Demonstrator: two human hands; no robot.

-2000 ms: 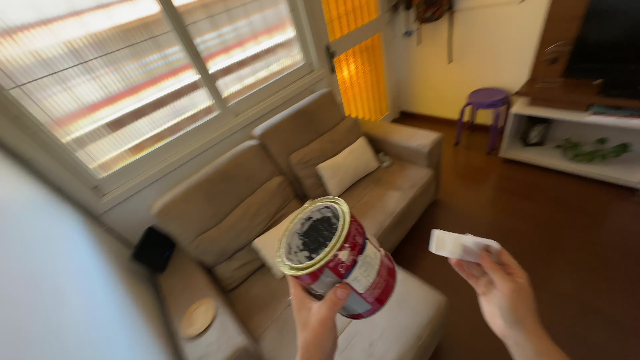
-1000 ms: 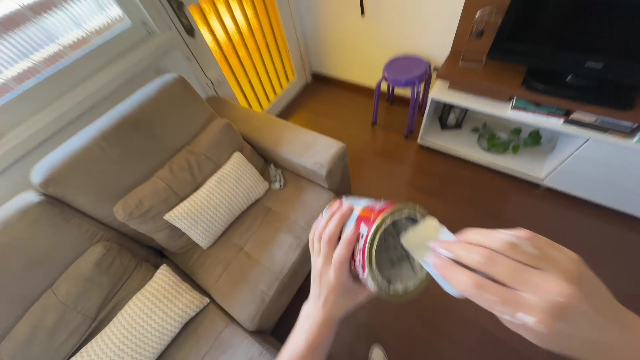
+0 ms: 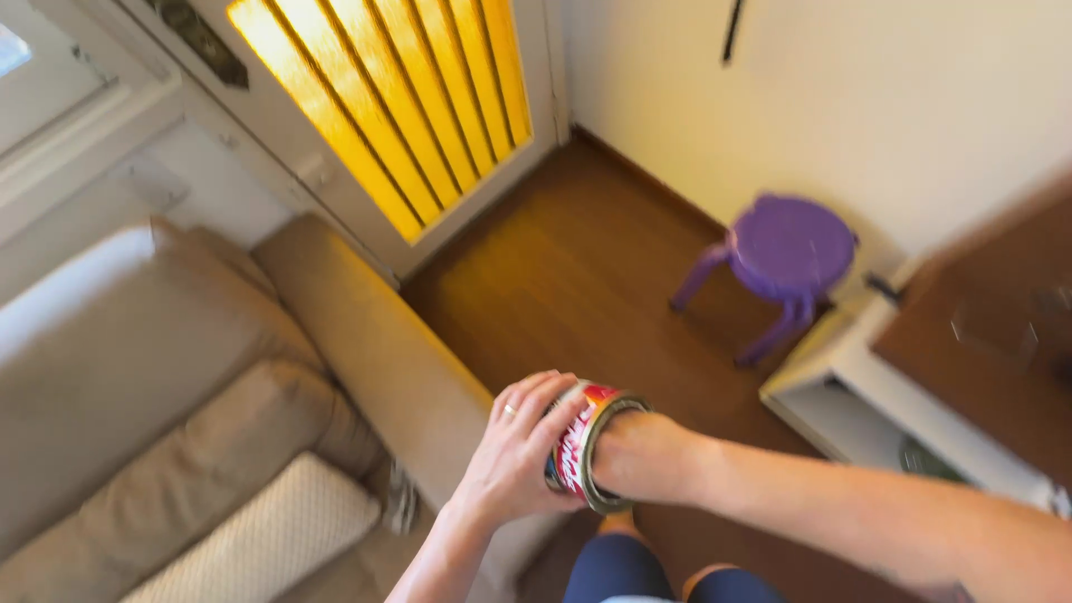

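Observation:
A metal paint can [image 3: 585, 440] with a red printed label is tilted, its open mouth toward the right. Wrapped around its side is my left hand [image 3: 523, 444], with a ring on one finger. My right hand [image 3: 641, 456] reaches into the can through the rim; its fingers are hidden inside. Whether the white piece seen in it earlier is still between those fingers cannot be seen.
A beige sofa [image 3: 394, 335] with a knitted cushion [image 3: 268, 536] lies to the left. Ahead are a door with yellow panes [image 3: 419, 109] and a purple stool [image 3: 791, 247]. A white and brown TV unit [image 3: 888, 419] stands at the right.
My right hand, outside the can two seconds ago with a white piece and at its mouth one second ago, is now inside it. The view has swung toward the door and stool.

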